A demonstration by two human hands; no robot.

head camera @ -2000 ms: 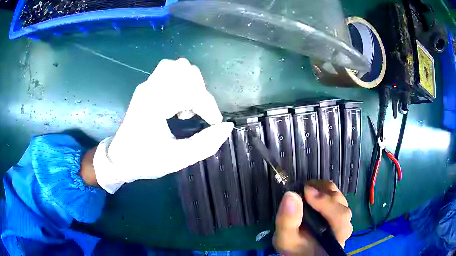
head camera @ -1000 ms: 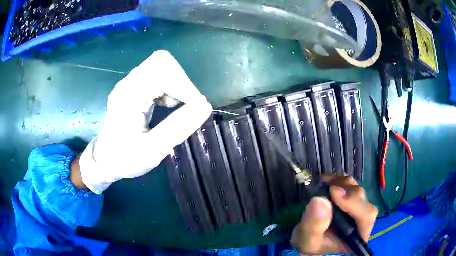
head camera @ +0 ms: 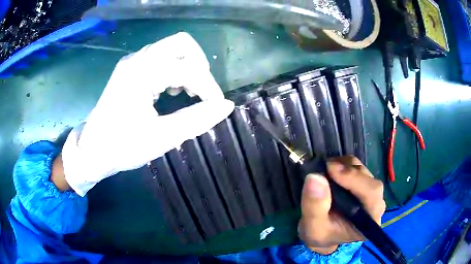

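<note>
Several long black plastic housings [head camera: 224,170] lie side by side on the green mat. My left hand [head camera: 150,113], in a white glove, is over the upper left ends of the row, thumb and finger pinched on thin silvery solder wire [head camera: 241,107] whose end shows past the fingertips. The wire also trails off to the upper left. My right hand [head camera: 338,201], bare, holds the black soldering iron [head camera: 356,209]. Its brass collar and greyish tip point up-left to the top end of a middle housing, close to the wire end. I cannot tell whether they touch.
A blue tray [head camera: 46,46] of small dark parts is at upper left. A clear plastic funnel [head camera: 206,14] crosses the top. A tan-rimmed round pot [head camera: 373,31] and a black box with a yellow label [head camera: 433,26] are upper right. Red-handled pliers [head camera: 393,129] and a black cord lie right.
The view has shifted, so the pot, tray and pliers sit differently in the picture. The iron tip and gloved fingertips have moved left along the row and are closer together than one second ago.
</note>
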